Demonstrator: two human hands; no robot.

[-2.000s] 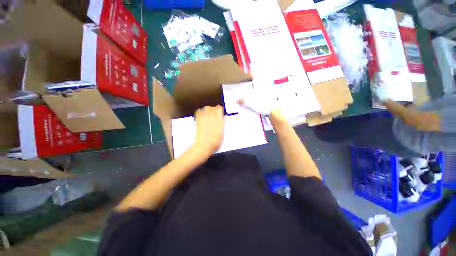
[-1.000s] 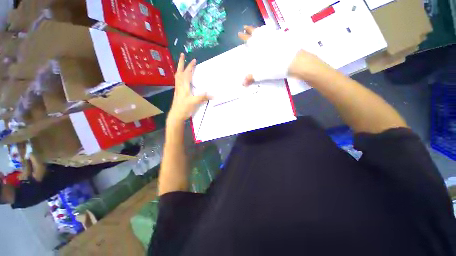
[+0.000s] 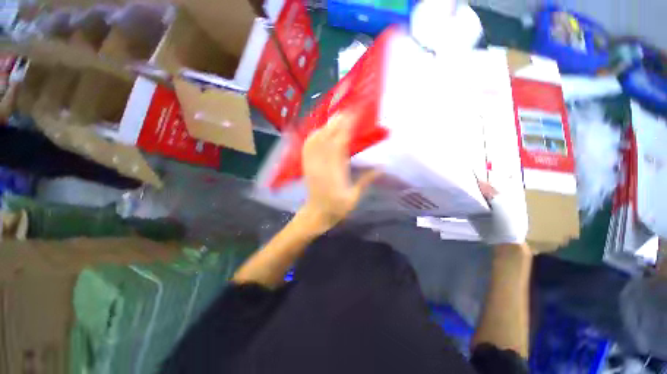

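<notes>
A red and white retail carton [image 3: 428, 120] is tilted between my hands above the bench's front edge, blurred by motion. My bare left hand [image 3: 333, 175] grips its left end, the fingers over the red face and the thumb on the white side. My right hand [image 3: 505, 213], in a white glove, holds its lower right corner; some of its fingers are hidden. The inside of the carton is not visible.
Open cartons [image 3: 274, 73] stand in rows on the left. Flattened printed cartons [image 3: 543, 135] lie to the right, beside clear plastic bags [image 3: 594, 150]. Blue bins [image 3: 369, 16] sit at the back. A green-wrapped bale [image 3: 139, 310] is at lower left.
The carton has been raised and turned from lying white side up to tilted, showing a red face. Both hands moved with it. The view has swung, bringing the back bins into sight.
</notes>
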